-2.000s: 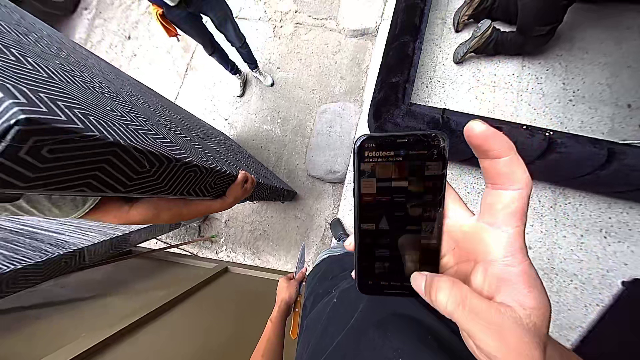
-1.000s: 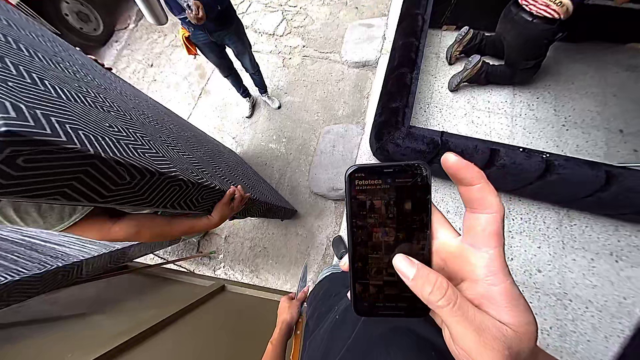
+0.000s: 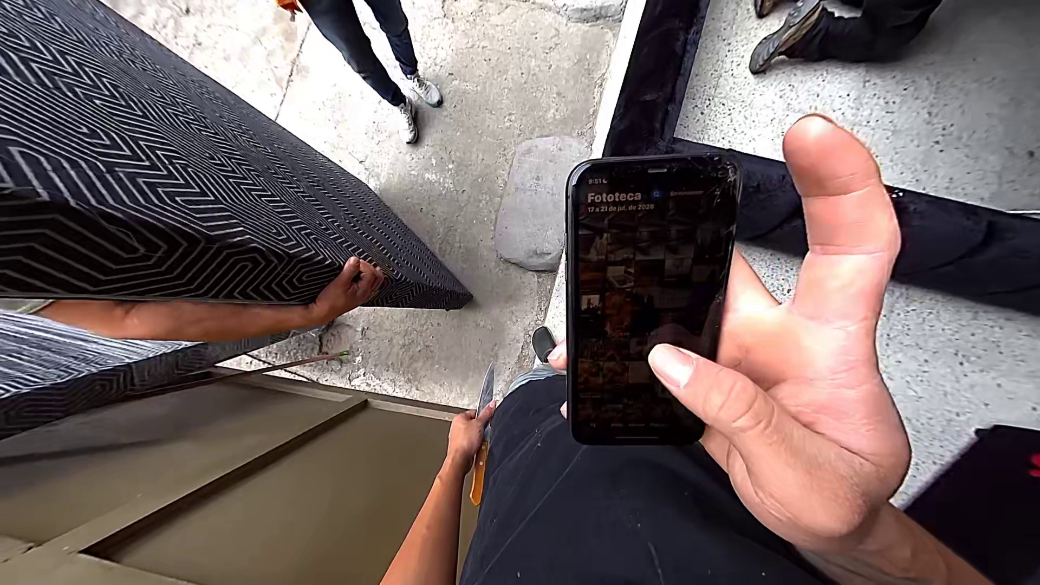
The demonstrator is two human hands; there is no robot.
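Observation:
My right hand point(image 3: 821, 390) holds a black smartphone point(image 3: 650, 301) upright, its cracked upper right corner showing. A dark grid of small pictures fills the screen, and the thumb tip lies over its lower right part. The index finger sticks up, clear of the phone. At the lower middle, my left hand point(image 3: 467, 435) grips a knife where blade and handle meet. Its blade point(image 3: 486, 388) points up and away, while the orange-brown handle point(image 3: 479, 475) hangs below the fingers, beside my dark clothing.
At left, another person's hand point(image 3: 353, 284) holds a panel covered in black-and-white patterned fabric point(image 3: 203, 154). An olive-brown panel point(image 3: 292, 487) lies below it. One person stands ahead on concrete point(image 3: 471, 162); another's shoes point(image 3: 784, 36) are beyond a dark padded frame point(image 3: 959, 244) on speckled floor.
My right thumb has moved up the phone screen from near its bottom edge, and the pictures shown differ. The phone stays in my right hand, the knife in my left.

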